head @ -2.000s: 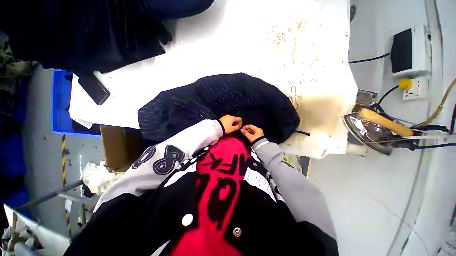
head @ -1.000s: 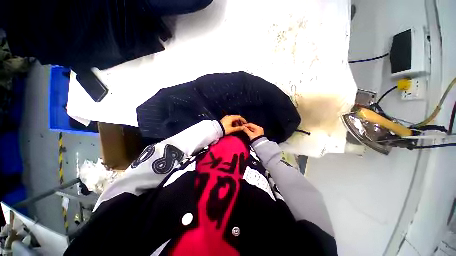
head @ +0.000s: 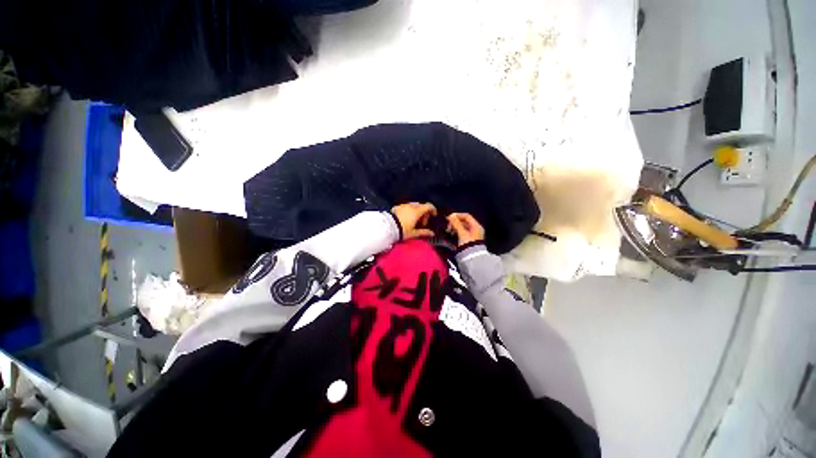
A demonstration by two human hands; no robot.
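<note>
Dark pinstriped shorts [head: 385, 161] lie bunched in a rounded heap at the near edge of the white-covered table [head: 429, 63]. My left hand [head: 414, 220] and my right hand [head: 465, 229] are at the near edge of the shorts, close to my body. Both hands have bent fingers pinching dark cloth, with a small gap between them. What exactly lies between the fingertips is too small and dark to tell. A thin dark cord end [head: 543, 236] sticks out at the right of the shorts.
A steam iron [head: 671, 234] rests at the right table edge by the wall, with hose and cable. A large dark garment pile [head: 152, 45] covers the far left. A phone [head: 163, 140] lies on the left table corner. A blue crate [head: 104, 165] and cardboard box [head: 208, 250] stand at left.
My hands were together a second ago and are now apart, the right one shifted slightly right. The shorts lie nearly as before. The view has shifted slightly.
</note>
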